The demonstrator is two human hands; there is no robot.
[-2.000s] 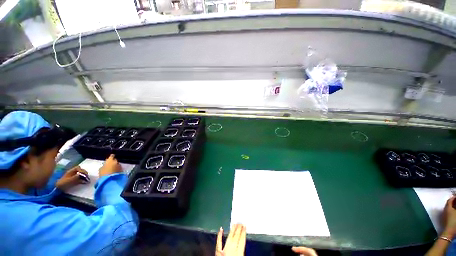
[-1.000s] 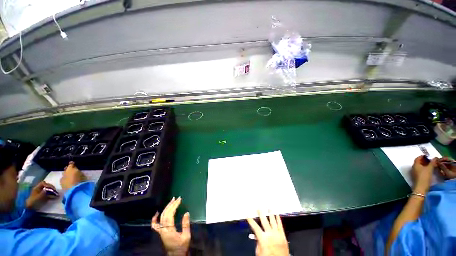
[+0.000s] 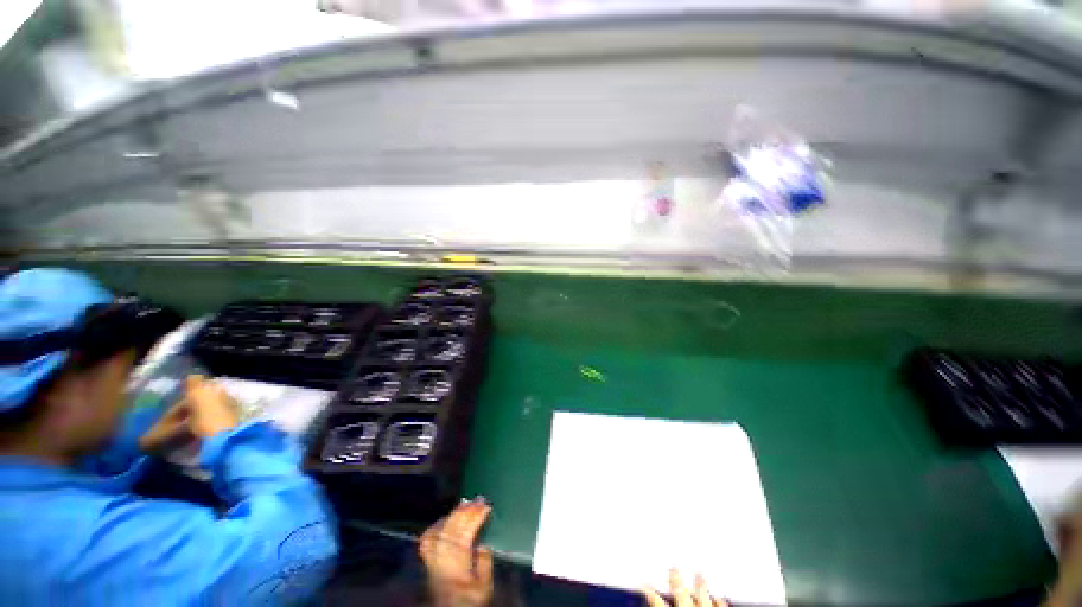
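Note:
A white paper sheet [image 3: 659, 498] lies on the green bench mat in front of me. My left hand [image 3: 458, 555] is at the bench's front edge, left of the paper, with nothing visible in it. My right hand [image 3: 686, 593] is cut off by the bottom edge; only its fingers show, over the paper's front edge. A stack of black foam trays [image 3: 398, 480] stands left of the paper, with watch housings in two rows of pockets. The picture is blurred.
A person in a blue smock and cap [image 3: 154, 510] sits at the left, before another black tray [image 3: 285, 338]. Another black tray [image 3: 1009, 397] and paper [image 3: 1044, 474] are at the right. A clear plastic bag [image 3: 774, 184] hangs on the back wall.
Since one second ago the view has tilted and turned left, so the paper sits lower and further right. My right hand now shows only fingertips. The left neighbour's hands have come together.

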